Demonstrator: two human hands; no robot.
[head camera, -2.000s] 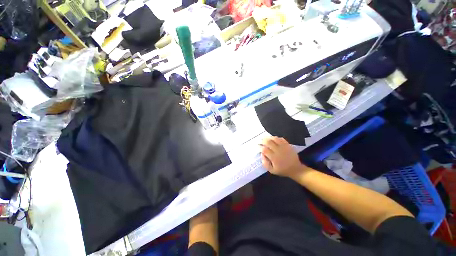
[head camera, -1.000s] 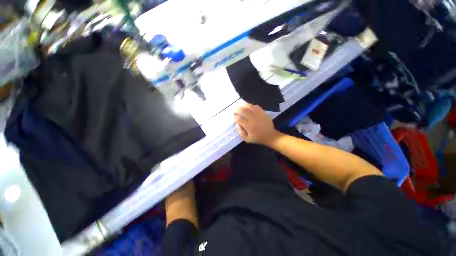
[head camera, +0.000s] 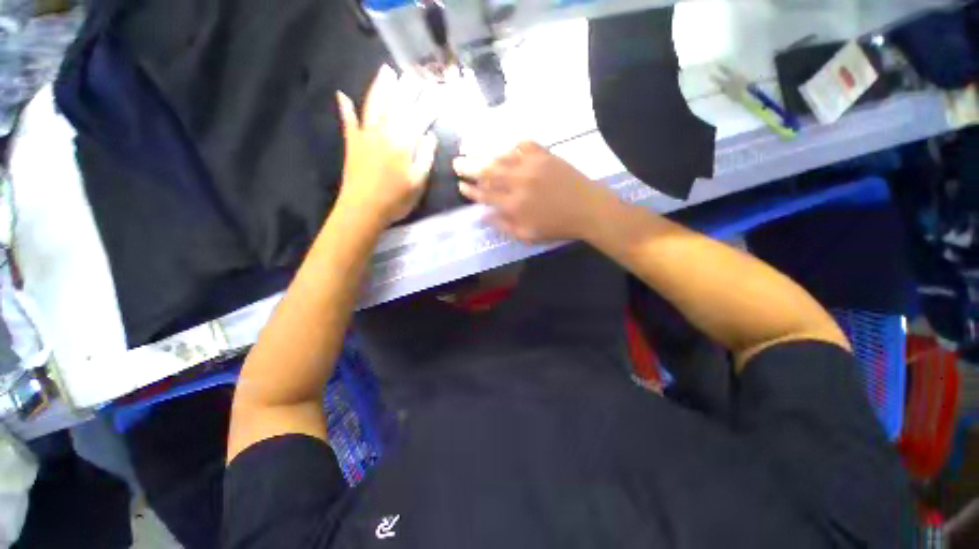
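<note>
The black garment panel (head camera: 268, 118) lies on the table at the left, with a navy panel (head camera: 140, 102) beside it. Its right edge reaches under the brightly lit needle area (head camera: 456, 80) of the sewing machine. My left hand (head camera: 389, 150) lies flat on the cloth just left of the needle, fingers apart, fingertips washed out by glare. My right hand (head camera: 526, 193) is at the cloth's right edge near the table front, fingers curled together. Whether it pinches the cloth is unclear. A curved black piece (head camera: 644, 107) lies right of the needle, apart from the hands.
Green and blue pens (head camera: 768, 107) and a white label card (head camera: 841, 80) lie at the table's right. The ruler-marked front edge (head camera: 429, 252) runs below the hands. Blue baskets stand below at right (head camera: 878, 349) and left (head camera: 349, 413). A red basket (head camera: 930, 407) is at far right.
My left hand has come up from below the table onto the cloth beside the needle. My right hand is now closer to the cloth's edge. The camera view has shifted and looks further down.
</note>
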